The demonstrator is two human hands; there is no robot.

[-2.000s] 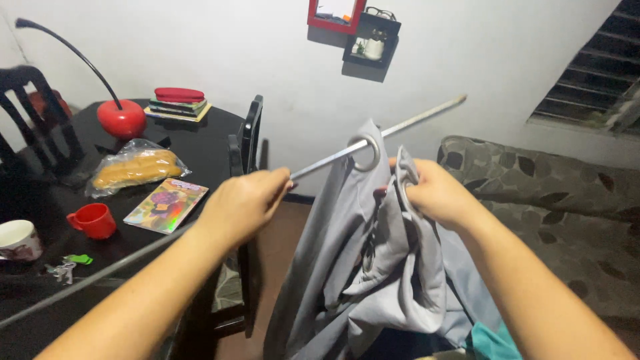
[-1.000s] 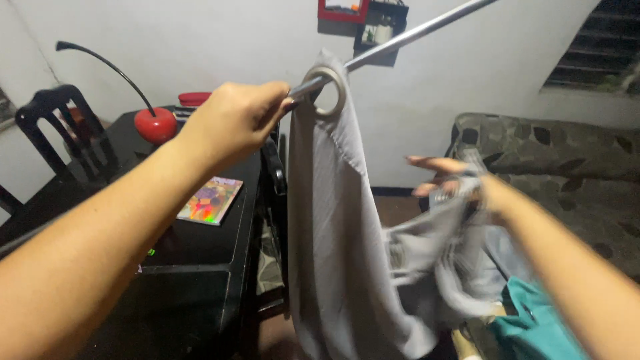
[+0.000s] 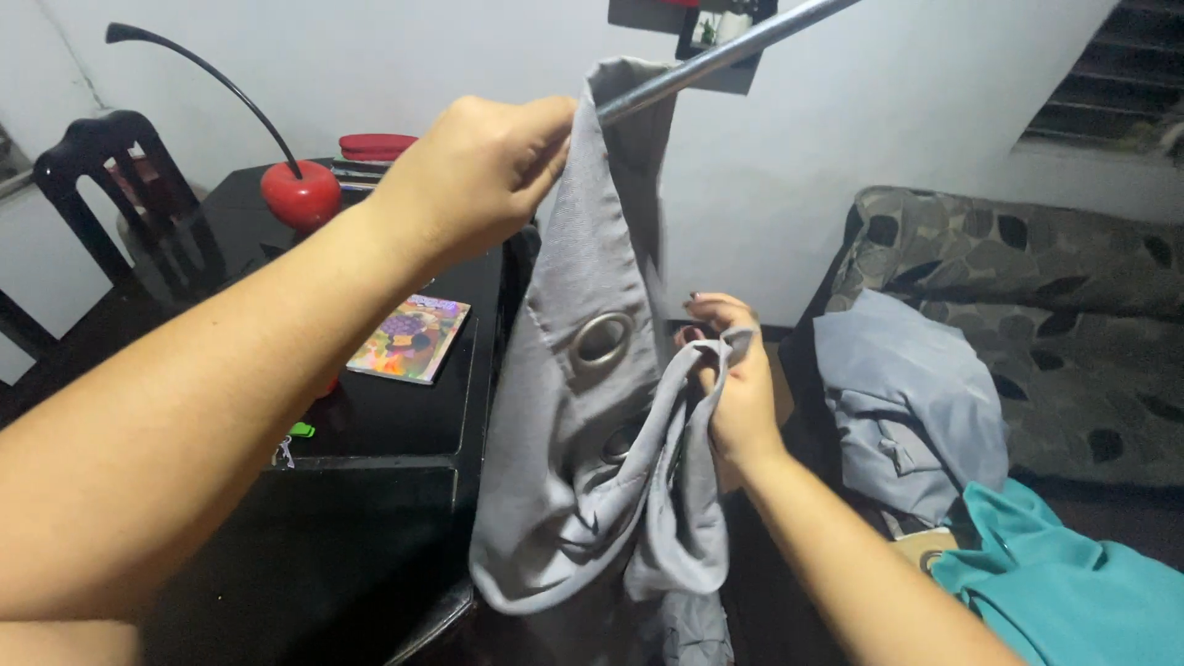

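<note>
A grey curtain (image 3: 564, 444) with metal grommets hangs from a metal curtain rod (image 3: 721, 63), which slants up to the right. My left hand (image 3: 495, 166) is closed around the rod's near part at the curtain's top edge; its fingertips are partly hidden by cloth. Lower down, a bare grommet (image 3: 601, 342) faces me, and another (image 3: 622, 442) sits partly in the folds. My right hand (image 3: 735, 379) holds a bunched fold of the curtain between thumb and fingers, below and right of the rod.
On the left, a black table (image 3: 370, 546) holds a red cherry ornament (image 3: 302, 196) and a colourful booklet (image 3: 412, 338). A black chair (image 3: 120, 194) stands behind. At right, a patterned sofa (image 3: 1064, 370) has grey-blue cloth (image 3: 911, 398) by it and teal cloth (image 3: 1082, 583) in front.
One second ago the rod showed through a grommet beside my left hand; now the curtain's top edge wraps over it there. My right hand has moved in closer to the hanging curtain.
</note>
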